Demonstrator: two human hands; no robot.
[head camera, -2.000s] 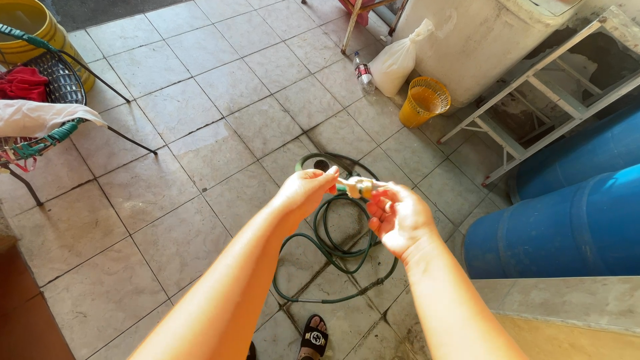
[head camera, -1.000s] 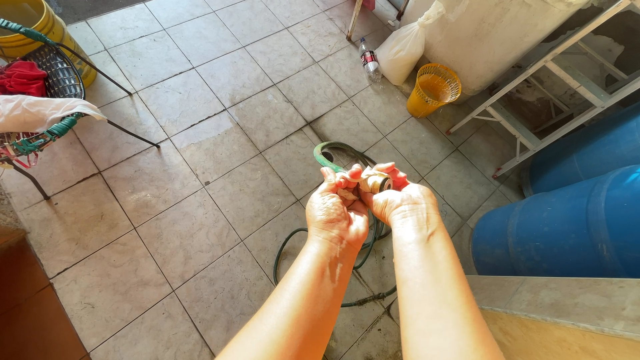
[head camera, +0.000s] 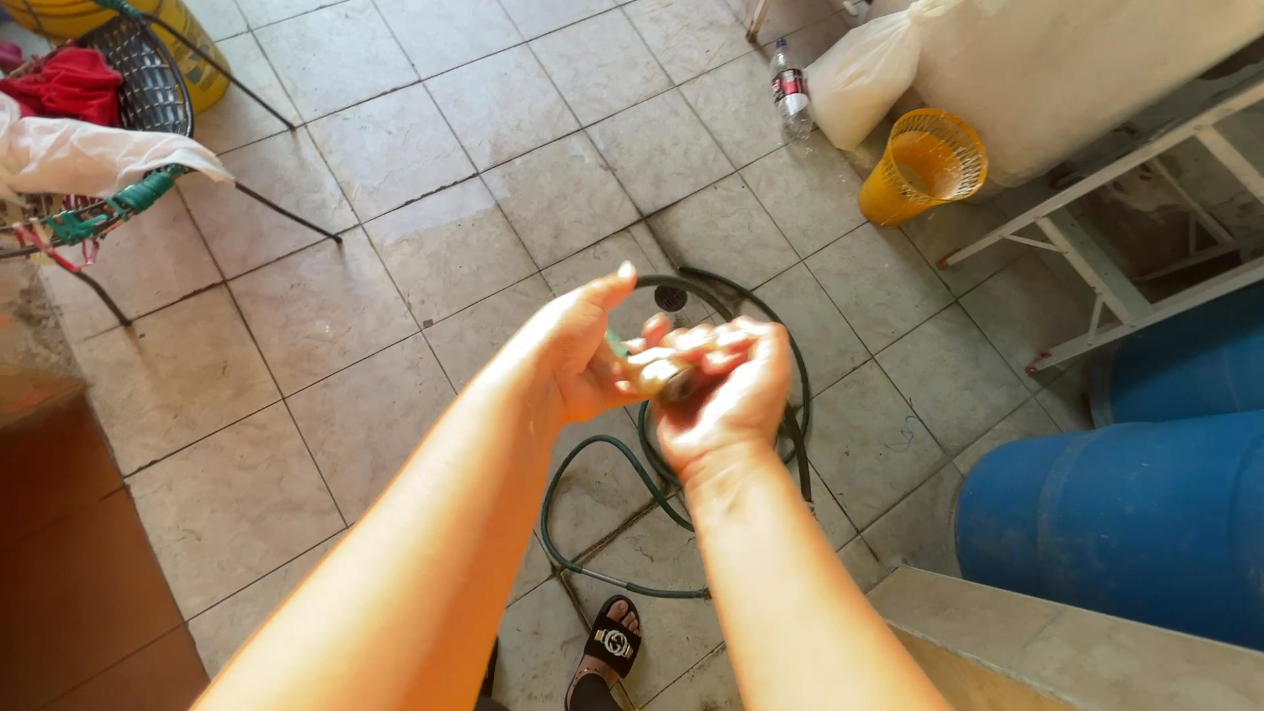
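Note:
Both hands meet over the floor, around a small hose fitting (head camera: 674, 381), its dark round end showing between them. My left hand (head camera: 591, 360) is closed on the fitting and the hose end beside it, where a bit of green shows. Blurred, my right hand (head camera: 729, 390) is at the fitting's other side with curled fingers; whether it grips or only touches it cannot be told. Below them a dark green hose (head camera: 632, 464) lies in loose coils on the tiles, partly hidden by the hands and right forearm.
A round floor drain (head camera: 671, 297) lies by the coils. At right stand a yellow basket (head camera: 923, 168), a plastic bottle (head camera: 790, 94), a white bag (head camera: 861, 79), a metal ladder (head camera: 1096, 267) and blue barrels (head camera: 1116, 504). A corded chair (head camera: 158, 84) bearing cloths is at upper left. A sandalled foot (head camera: 610, 642) is below.
The hands have shifted their hold around the fitting. Its dark end now points toward the right palm, and the left thumb is raised away from it.

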